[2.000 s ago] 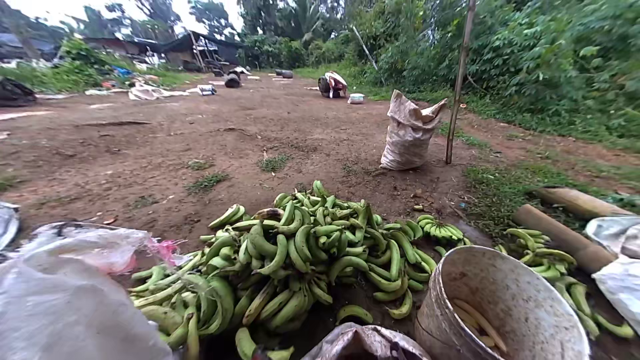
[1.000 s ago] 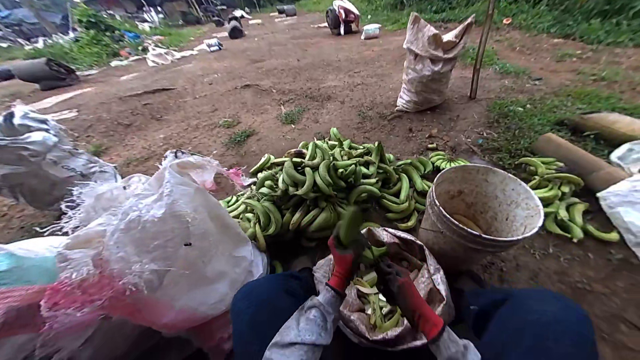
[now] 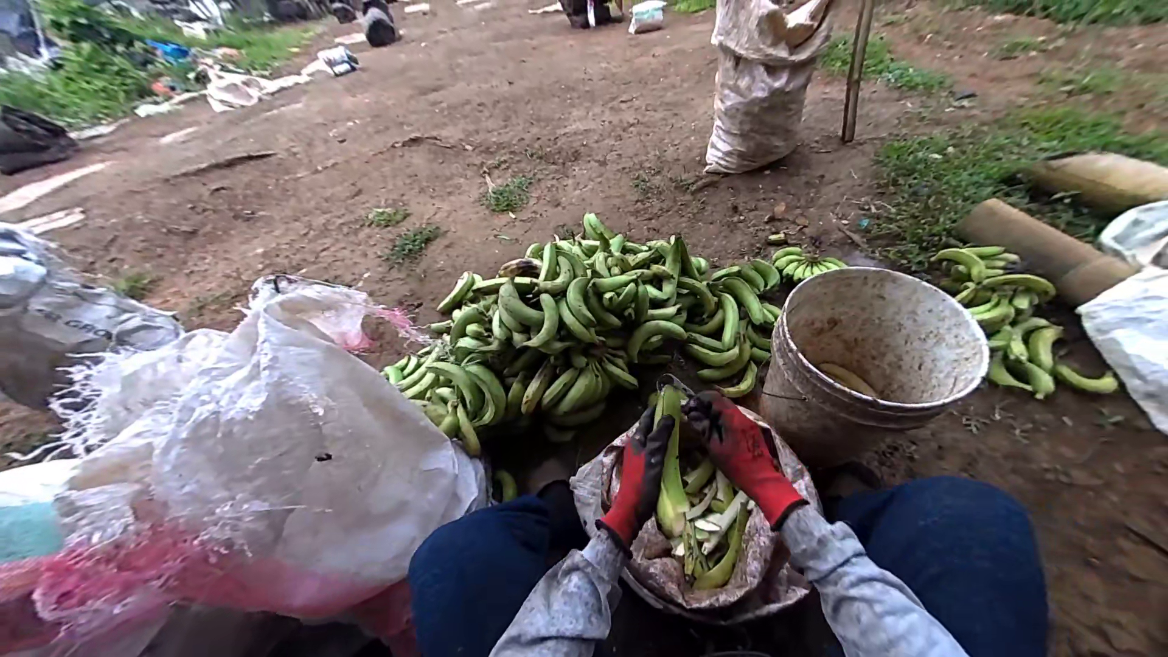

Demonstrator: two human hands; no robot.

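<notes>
My left hand [image 3: 644,467], in a red and black work glove, grips a green plantain [image 3: 672,461] that stands upright over an open woven sack [image 3: 762,593] between my knees. Close to the plantain's upper end is my right hand [image 3: 741,449], gloved alike, with its fingers bent; whether it holds anything is hidden. Green peels and pale pieces [image 3: 716,529] lie in the sack. Beyond it spreads a big heap of green plantains [image 3: 584,319]. A dirty whitish bucket [image 3: 821,401] stands right of the heap, with a yellowish plantain [image 3: 847,378] inside.
White and pink woven sacks [image 3: 301,447] lie at my left. A tall filled sack [image 3: 762,100] stands near a thin pole [image 3: 858,68] farther off. More green plantains [image 3: 1027,328] lie right of the bucket, beside a brown log-like cylinder [image 3: 1045,248] and a white sack [image 3: 1131,338].
One second ago my left hand held a plantain up near the heap; now a plantain is lower, over the sack, with my right hand raised beside it. The view has tilted down since the first frame.
</notes>
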